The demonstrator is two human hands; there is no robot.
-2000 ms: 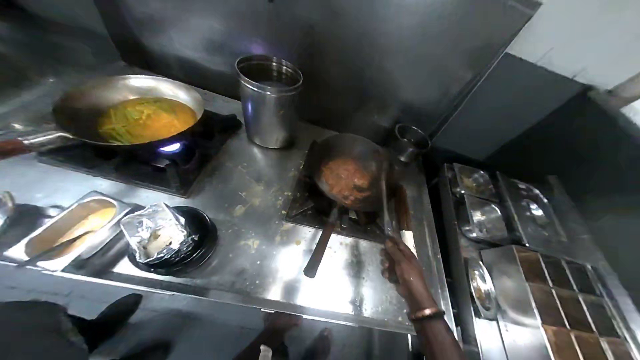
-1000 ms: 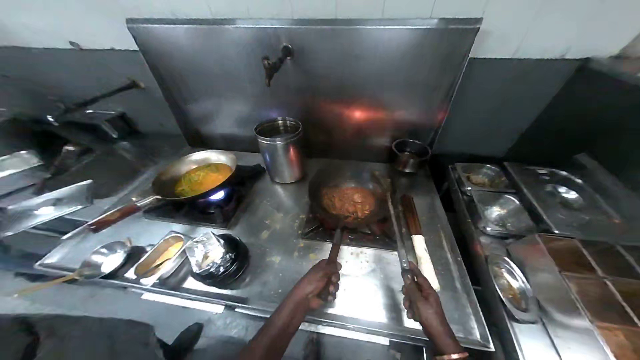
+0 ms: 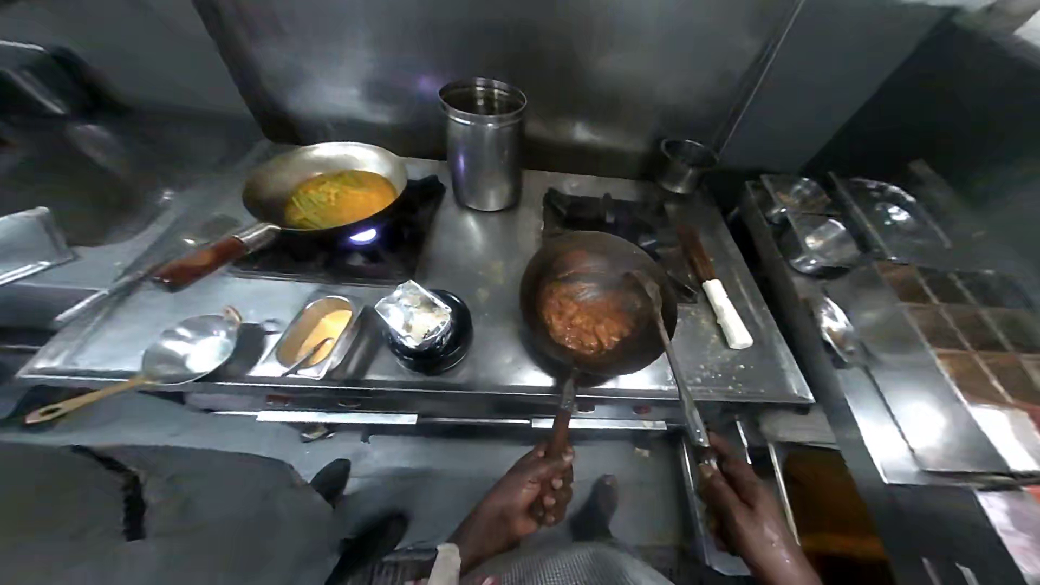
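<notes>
My left hand [image 3: 536,491] grips the wooden handle of a dark frying pan [image 3: 601,244], which sits in front of the right burner [image 3: 609,207] over the counter's front part. Reddish-brown food in thick sauce [image 3: 587,317] lies in the pan. In my right hand [image 3: 735,504] is the handle of a long metal cooking spatula [image 3: 676,366]; its head rests inside the pan at the right. Right of the pan lies a wooden-handled utensil with a white wrapped end [image 3: 725,313]. On the lit left burner, a steel pan [image 3: 264,183] holds yellow-orange food.
A tall steel container [image 3: 486,162] stands between the burners, a small steel pot [image 3: 686,166] behind at right. Along the front edge are a ladle [image 3: 191,349], a rectangular sauce tin [image 3: 292,337] and black bowls [image 3: 455,345] with foil on top. Steel trays [image 3: 914,398] flank the right side.
The dark pan has come off the right burner toward me, with my left hand on its handle. Two seconds ago that hand was off the handle. The view has shifted.
</notes>
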